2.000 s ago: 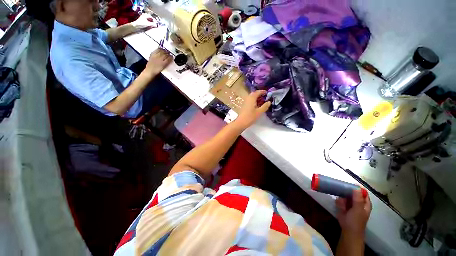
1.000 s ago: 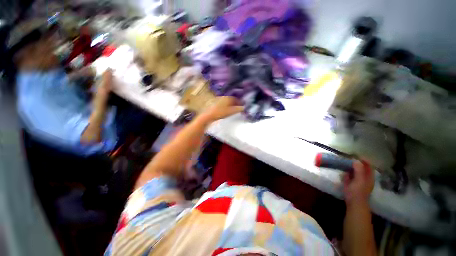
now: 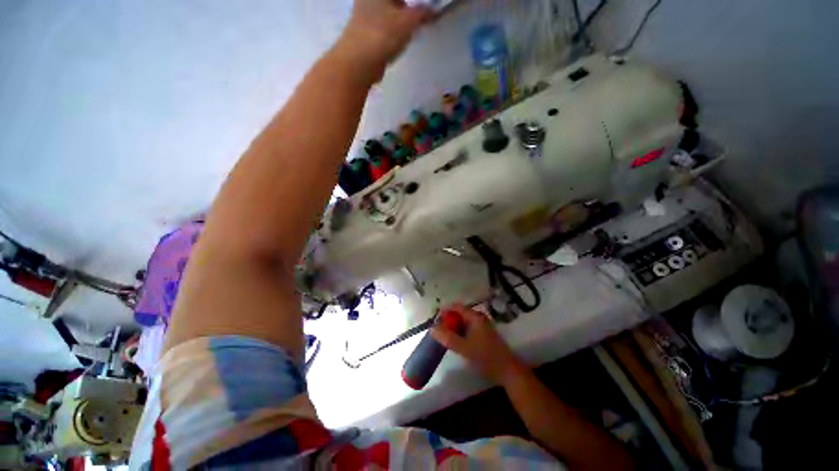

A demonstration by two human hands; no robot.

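Observation:
My right hand (image 3: 480, 338) holds the dark thread cone (image 3: 424, 360) by its red upper end, over the front of the white table. My left arm is raised across the view. My left hand (image 3: 386, 26) is at the top edge, partly cut off, by a small pale thing; whether it grips that is unclear. The cream sewing machine head (image 3: 478, 184) lies beyond my right hand. Black-handled scissors (image 3: 515, 283) lie by the machine head.
Several coloured spools (image 3: 405, 138) stand behind the machine, near a blue-topped bottle (image 3: 489, 55). White cones (image 3: 756, 320) are at the right. Purple cloth (image 3: 166, 276) and the neighbour's yellowish machine (image 3: 97, 419) are at the left. The wall rises behind.
The view has swung to the right onto the nearer machine. My left hand has left the purple garment and risen to the top edge. My right hand still holds the dark cone.

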